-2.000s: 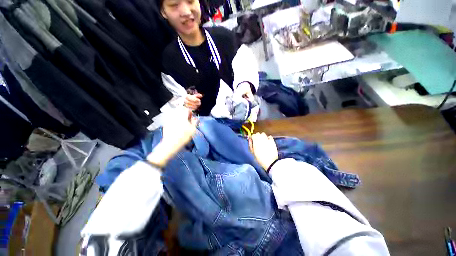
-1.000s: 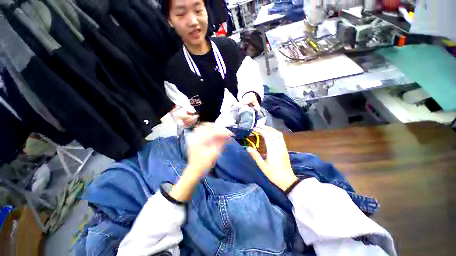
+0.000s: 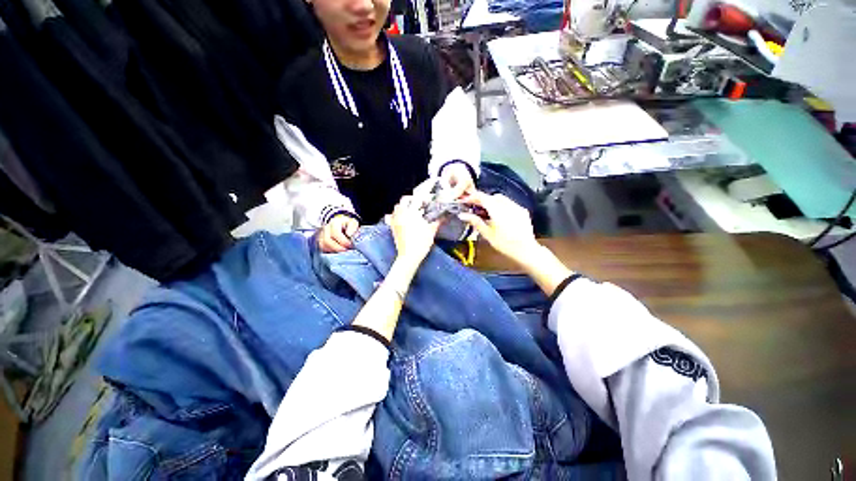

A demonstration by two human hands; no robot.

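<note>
Blue denim jackets (image 3: 469, 376) lie heaped in front of me. My left hand (image 3: 412, 228) pinches a small pale grey-blue denim piece (image 3: 436, 209) above the far side of the heap. My right hand (image 3: 507, 225) is closed around a small dark and reddish tool, which looks like thread snips (image 3: 477, 212), at the right edge of that piece. The fingers hide most of the tool. The coworker's hand (image 3: 457, 178) is at the piece too, from the far side. A yellow loop (image 3: 466, 252) shows just below my hands.
A coworker (image 3: 375, 122) stands across the brown wood-grain table (image 3: 695, 301), the other hand resting on the denim. Dark garments (image 3: 141, 122) hang at the left. A sewing station with a white top (image 3: 601, 127) and a green sheet (image 3: 784, 146) stand behind at the right.
My hands, earlier apart over the jackets, have come together at the pale piece. The coworker's other hand has moved down onto the denim.
</note>
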